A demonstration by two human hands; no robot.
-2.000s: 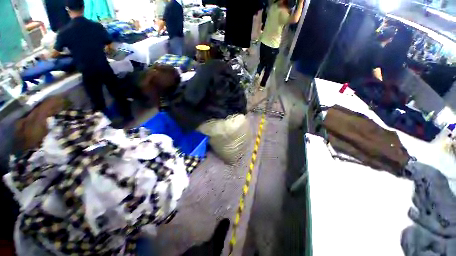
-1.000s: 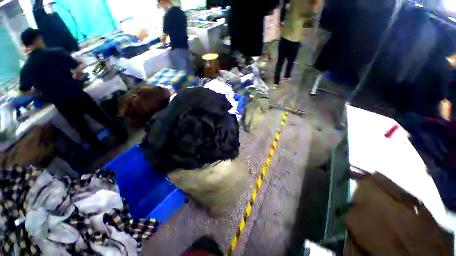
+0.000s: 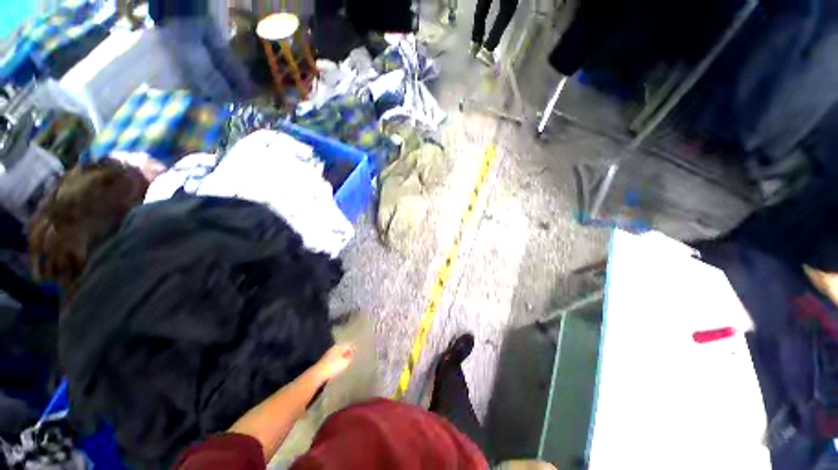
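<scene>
My left hand (image 3: 338, 358) is in front of my body, beside the right edge of a big black garment heap (image 3: 193, 303). The hand is small and blurred; its finger position is unclear, and I cannot tell if it touches the heap. The heap bulges over a light sack, mostly hidden below it. A small patch at the bottom edge may be part of my right hand (image 3: 526, 465), but it is cut off.
Yellow-black floor tape (image 3: 446, 271) runs forward. A white table (image 3: 675, 358) with a red object (image 3: 713, 335) is at right; a rack with dark garments (image 3: 643, 55) stands beyond. A blue crate (image 3: 354, 193), greenish sack (image 3: 412, 197) and stool (image 3: 278, 26) are ahead. A person's legs show far off.
The view has moved forward and tilted down. The black heap is nearer and farther left. My left forearm and red clothing have come into view; the check heap has mostly left it.
</scene>
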